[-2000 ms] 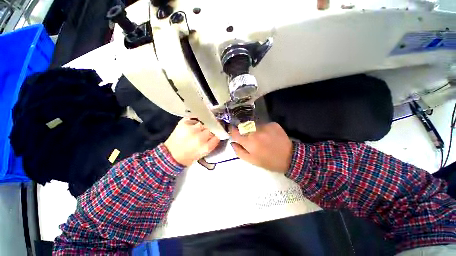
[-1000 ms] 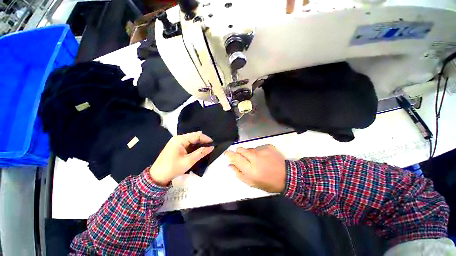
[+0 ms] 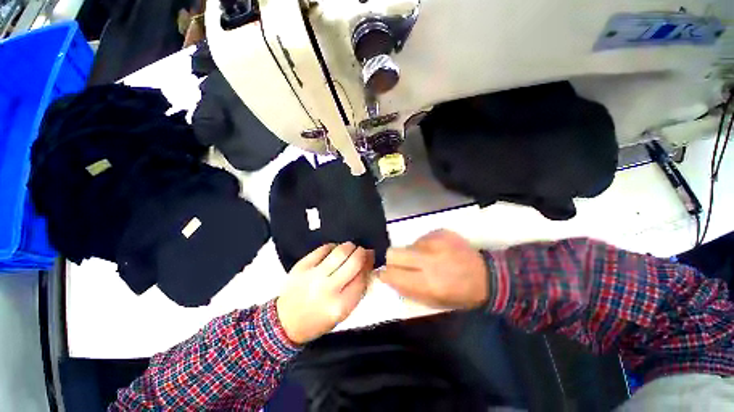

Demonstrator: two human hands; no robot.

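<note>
A black fabric panel [image 3: 334,201] lies flat on the table just left of the needle area, with a small pale sticker on it. My left hand [image 3: 326,291] holds its near edge between thumb and fingers. My right hand [image 3: 436,269] is close beside, at the panel's near right corner; it is slightly blurred and its fingertips nearly meet the left ones, so its grip is unclear. The presser foot and needle [image 3: 372,161] are just beyond the panel, partly hidden by the machine head.
Labelled black panels [image 3: 105,185] are heaped at the left beside a blue crate [image 3: 36,105]. Plain panels [image 3: 233,125] lie behind the head. Black pieces [image 3: 523,149] lie under the white machine arm [image 3: 499,48]. A slim black tool [image 3: 674,179] is at the right.
The panel, earlier folded at its near part, now lies spread with its sticker showing. Both hands have moved from beside the needle toward the table's front edge.
</note>
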